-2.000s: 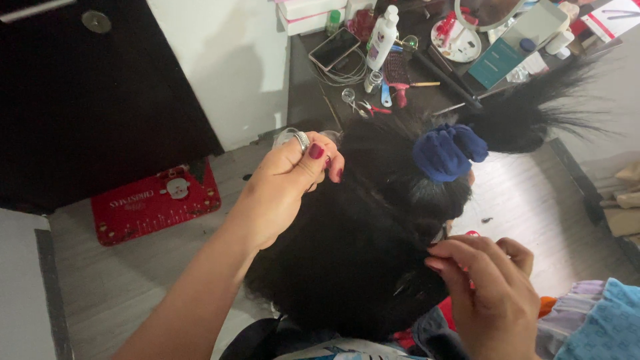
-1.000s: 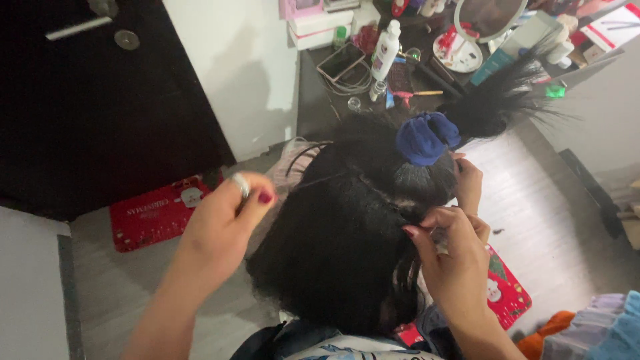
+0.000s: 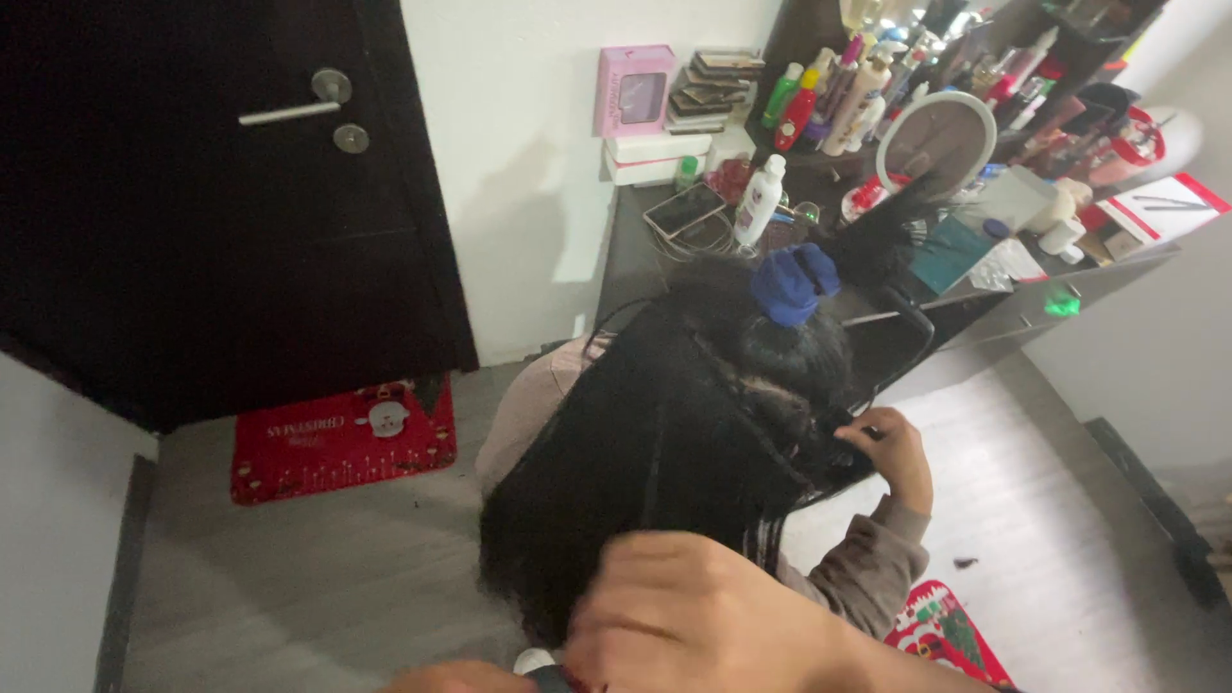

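In the head view a seated person's long dark hair [image 3: 635,433] hangs down, with a blue fabric scrunchie [image 3: 791,285] around a tied upper section and a parting below it. My right hand [image 3: 674,611], blurred, is bent in front of the lower hair. Only the top of my left hand [image 3: 462,678] shows at the bottom edge. Between my hands is a small dark thing with a white round part [image 3: 534,661]; its kind and which hand holds it cannot be told. The seated person's own hand [image 3: 890,448], in a brown sleeve, touches hair beside the head.
Beyond the head stands a dark vanity table [image 3: 640,279] with a white bottle [image 3: 759,200], a phone [image 3: 684,210], a round mirror [image 3: 936,144] and several cosmetics. A black door [image 3: 221,212] is at the left, with a red mat [image 3: 344,443] on the floor below it.
My right hand has left the hair near the parting, and both my hands are now low at the bottom edge. The seated person's hand stays near the head. The view takes in more of the vanity.
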